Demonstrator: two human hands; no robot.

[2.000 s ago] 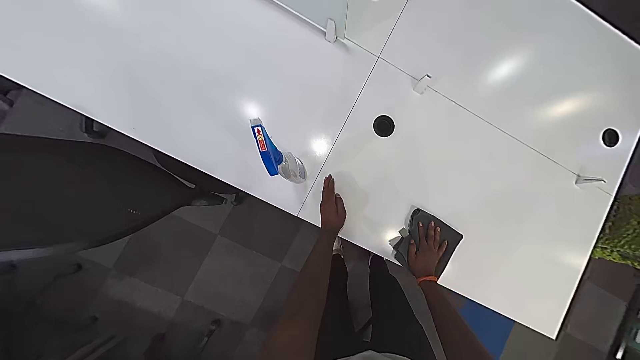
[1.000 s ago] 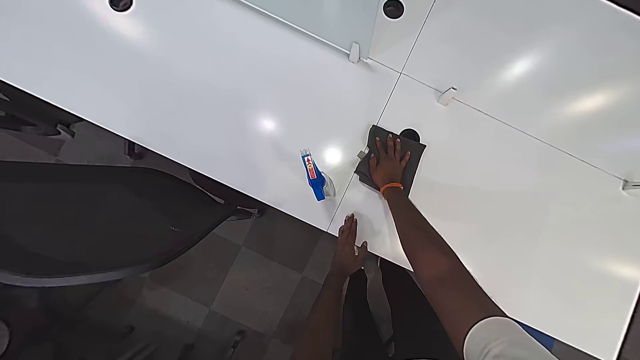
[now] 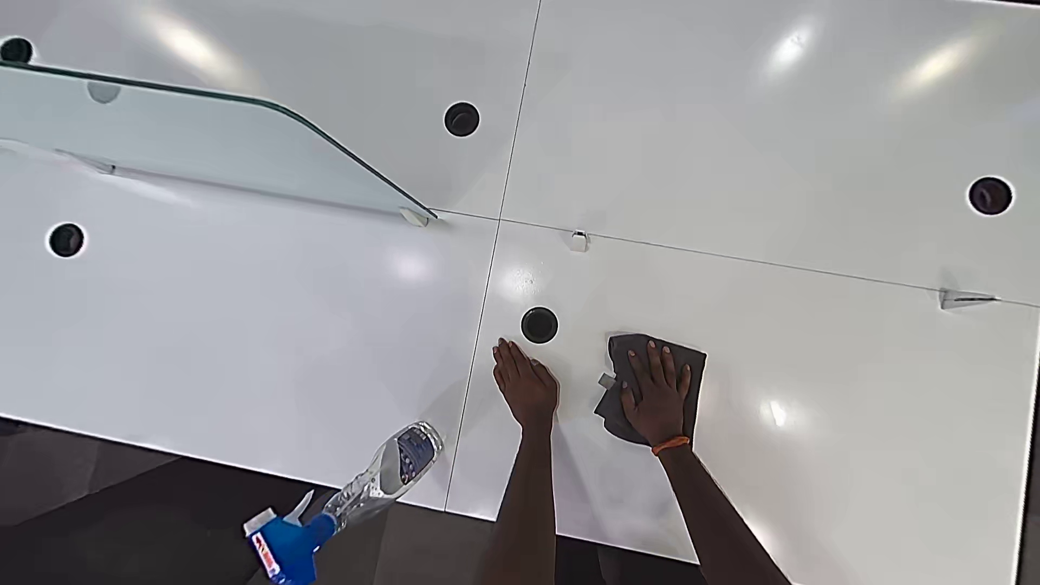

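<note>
A folded dark grey cloth (image 3: 622,414) with a small pale tag lies on the white desk (image 3: 325,325). My right hand (image 3: 658,398), an orange band at its wrist, presses flat on it with fingers spread. To its left, my left hand (image 3: 528,386) rests on the desk just below a round black cable hole (image 3: 539,325), with nothing in it. A clear spray bottle (image 3: 382,479) with a blue trigger head is further left, near the desk's front edge, its head appearing over that edge.
A glass divider panel (image 3: 244,146) crosses the left side, ending at a small bracket (image 3: 414,217). More brackets (image 3: 578,241) (image 3: 967,299) follow the seam to the right. Other round cable holes (image 3: 461,119) (image 3: 990,196) (image 3: 67,240) dot the desktops. Dark floor shows beyond the front edge.
My right hand and the cloth have moved right, off the cable hole they partly covered a second ago. My left hand has moved further onto the desk. The view has shifted closer over the desk.
</note>
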